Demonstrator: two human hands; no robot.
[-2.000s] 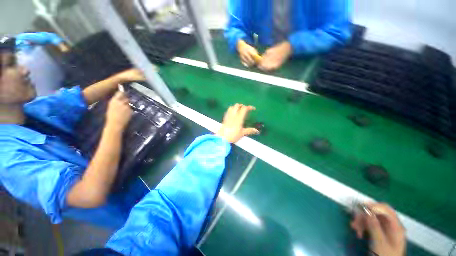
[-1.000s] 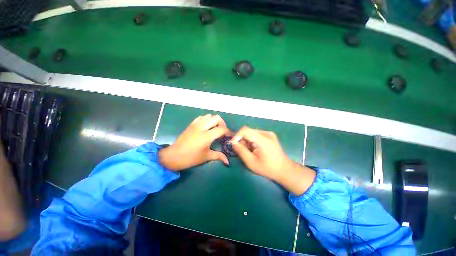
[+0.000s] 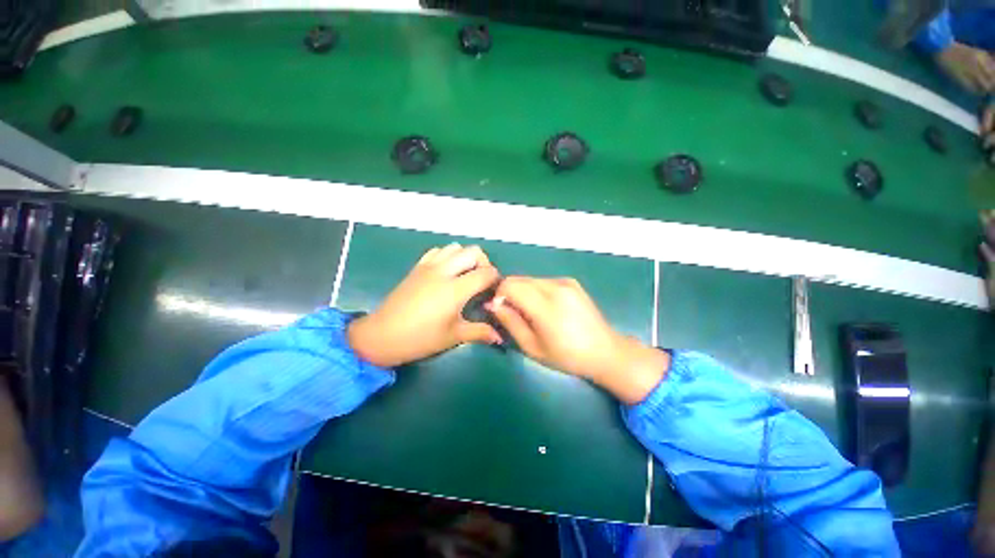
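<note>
A black round unit point(image 3: 479, 310) is held between my hands above the green bench, mostly covered by fingers. My left hand point(image 3: 429, 308) grips it from the left, thumb below and fingers above. My right hand point(image 3: 554, 325) meets it from the right, with thumb and forefinger pinched at its edge. Whether a fine tool is in the right hand cannot be told, as the fingers hide it.
The green belt point(image 3: 284, 98) carries several black discs point(image 3: 565, 150) beyond the white rail point(image 3: 436, 213). A silver strip point(image 3: 802, 327) and a glossy black object point(image 3: 877, 403) lie at right. Black trays point(image 3: 44, 294) stand at left. Another person's hand point(image 3: 967, 68) shows top right.
My left hand has come back from over the belt, and both hands have met around a black unit at the bench. In the last second they barely moved; the view shifted slightly.
</note>
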